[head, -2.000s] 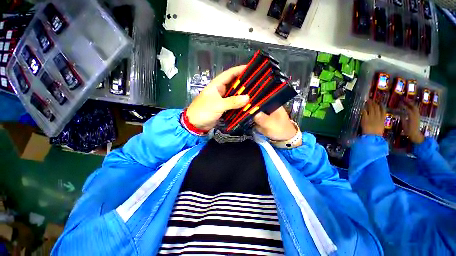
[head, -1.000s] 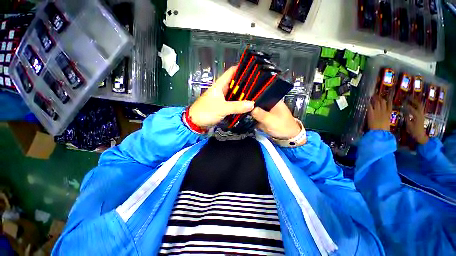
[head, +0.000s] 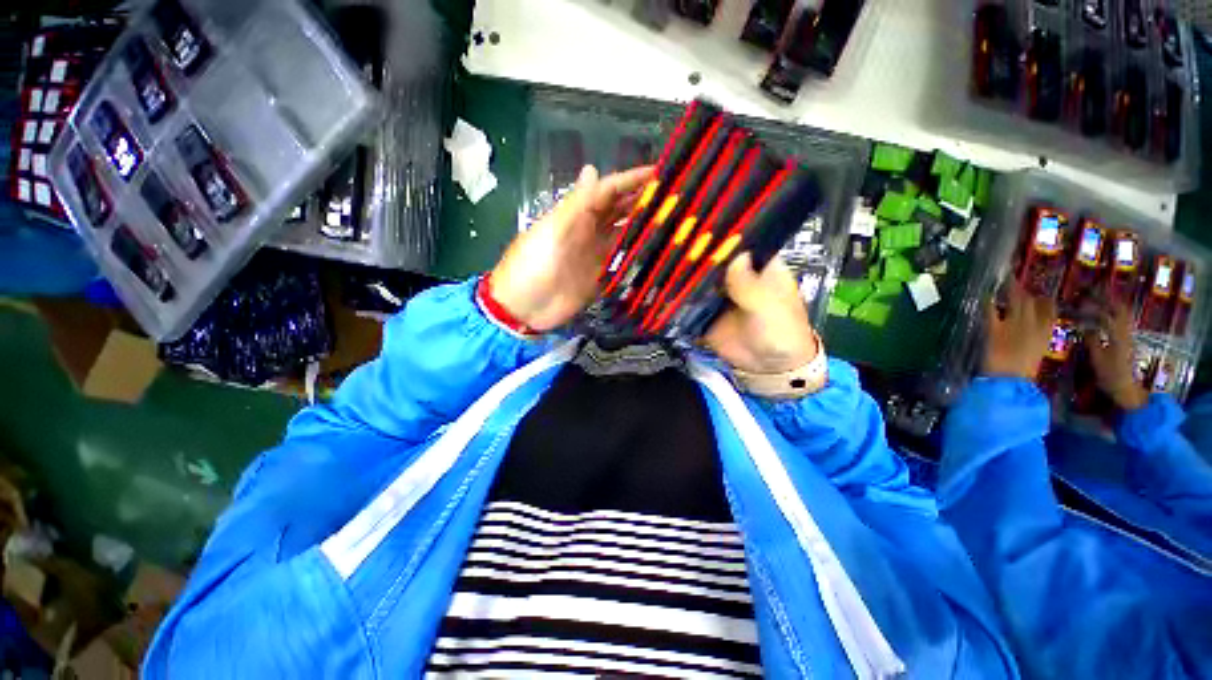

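Observation:
A group of several black phones (head: pixel 711 213) with orange-red side edges stands side by side, tilted, between my hands in front of my chest. My left hand (head: pixel 565 253) holds them from the left side, its thumb raised off them and its fingertips behind the left edge. My right hand (head: pixel 764 312) holds them at the lower right, its thumb on the rightmost phone. A clear blister tray (head: pixel 545 120) lies behind the phones, partly hidden by them and by my hands.
Left are stacked clear trays, the top one (head: pixel 286 106) tilted with phones. White paper (head: pixel 471 160) lies beside them. Green blocks (head: pixel 897 239) lie right of my tray. A neighbour's hands (head: pixel 1017 326) touch phones in another tray (head: pixel 984 239). A white conveyor (head: pixel 611 60) carries trays beyond.
The phones have turned slightly and shifted right, showing their edges more evenly. My left thumb has lifted from their front. The whole view has shifted slightly.

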